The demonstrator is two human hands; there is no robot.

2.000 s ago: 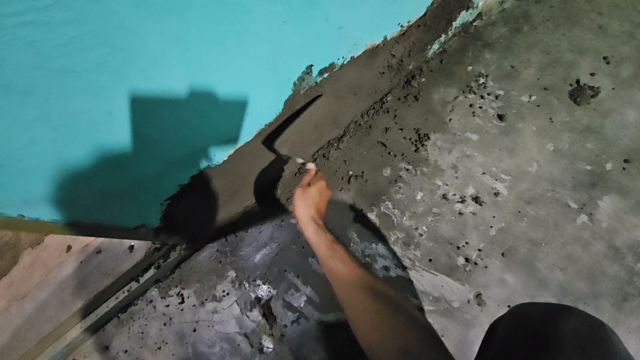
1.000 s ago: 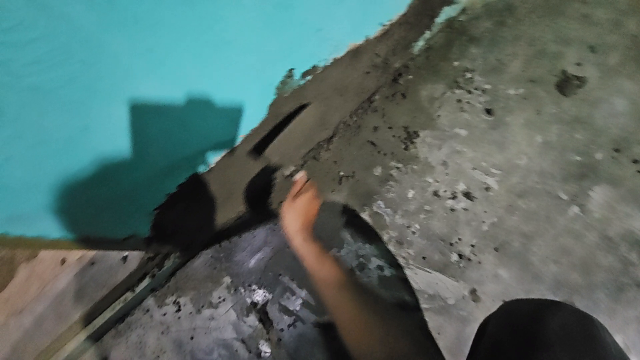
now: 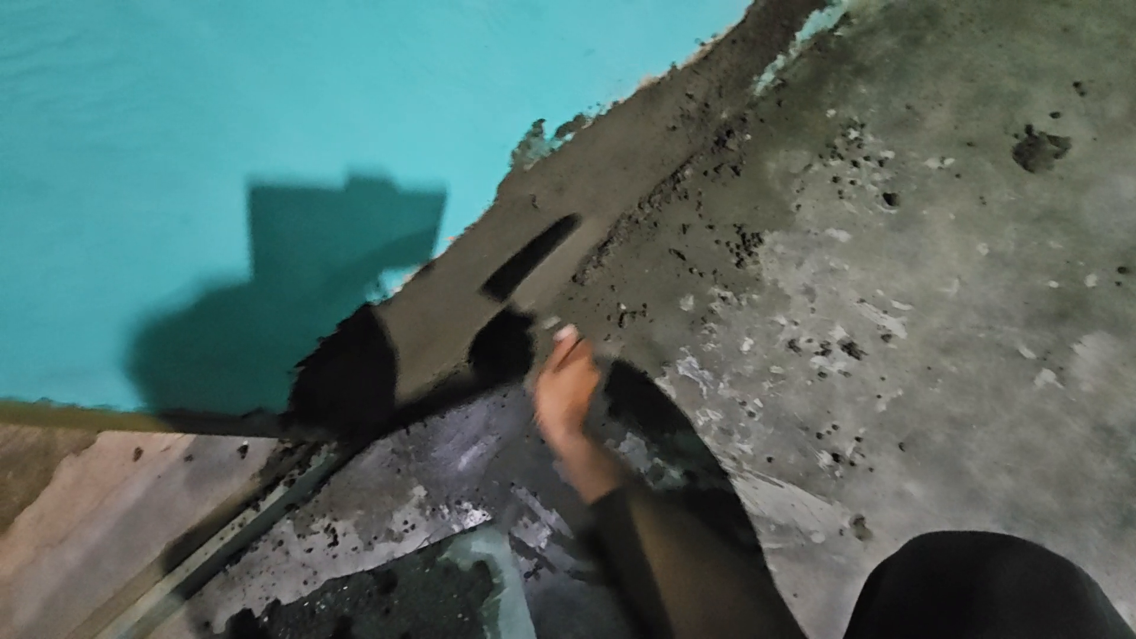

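My right hand (image 3: 568,382) is closed around the handle of what looks like a trowel; a small pale metal part (image 3: 552,321) shows just past the fingers. The blade is blurred and hard to make out against a band of wet grey mortar (image 3: 453,302). On this band, up and left of the hand, lies a dark narrow shape, blade or shadow. The mortar runs diagonally along the foot of a turquoise wall (image 3: 311,89). My left hand is out of view.
Rough concrete floor (image 3: 976,355) with mortar crumbs spreads to the right. At the bottom left are a pale-rimmed board or tray (image 3: 510,568) bearing dark mortar and a narrow strip (image 3: 222,546) along the floor. A dark-clothed knee (image 3: 976,586) is at the bottom right. Shadows fall on the wall.
The pale-rimmed board or tray with dark mortar has come into view at the bottom left. My right hand stays close to the mortar band, and a dark sleeve now shows on that arm.
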